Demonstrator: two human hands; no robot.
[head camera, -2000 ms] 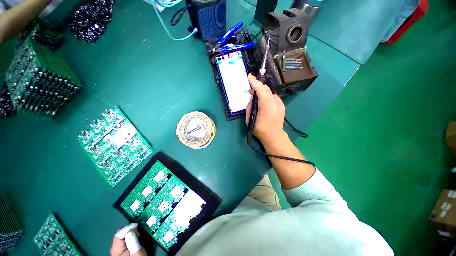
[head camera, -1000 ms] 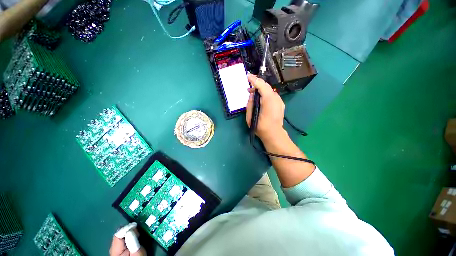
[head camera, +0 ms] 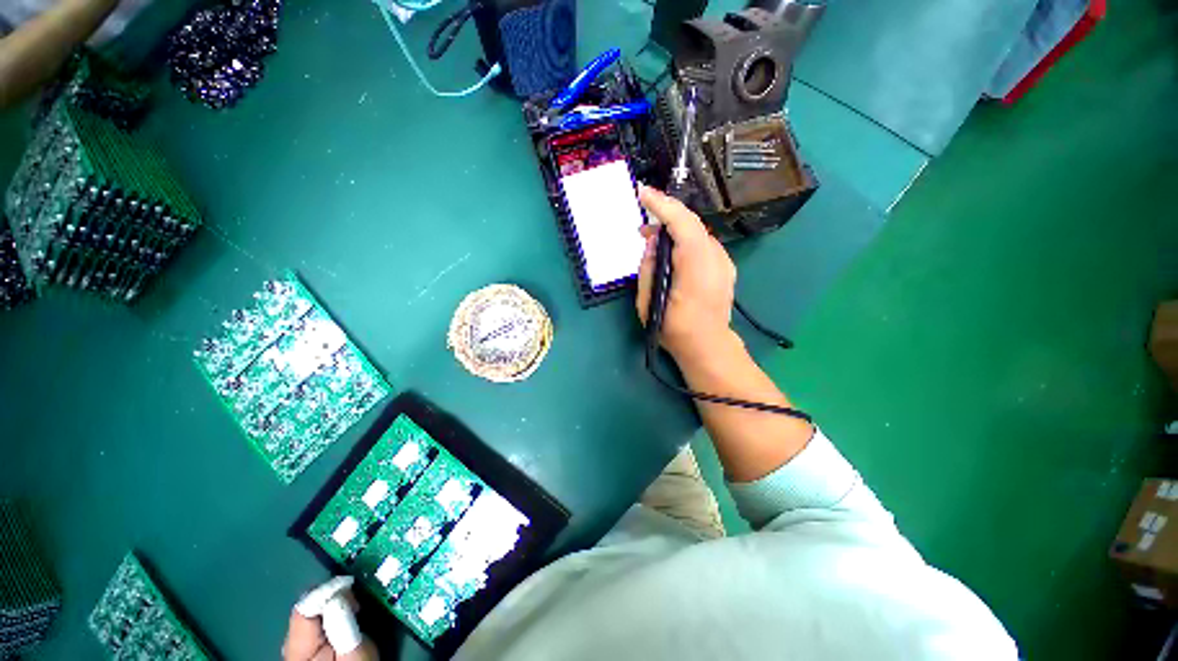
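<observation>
My right hand [head camera: 694,269] holds the black soldering iron [head camera: 663,278], tip pointing away from me, beside the lit smartphone [head camera: 603,227]. The fingertips are at the screen's right edge; whether they touch it is unclear. My left hand [head camera: 332,625], with white coverings on its fingers, is at the bottom edge, partly cut off, by the pallet's lower left corner. I cannot make out anything in it. The green PCB panel [head camera: 411,532] with white rectangles lies on the black pallet [head camera: 527,493]. The panel's lower right part is glaring white.
A round tip-cleaning pot [head camera: 500,333] stands between pallet and phone. The dark iron stand [head camera: 756,162] is right of the phone, blue-handled cutters [head camera: 597,114] behind it. Another PCB panel [head camera: 292,375] lies left, stacked panels [head camera: 103,207] beyond. A person's arm [head camera: 52,49] shows top left.
The phone screen now shows a dark red band above a white area. The iron's handle has shifted slightly in my right hand. My left hand and the panel have not visibly moved.
</observation>
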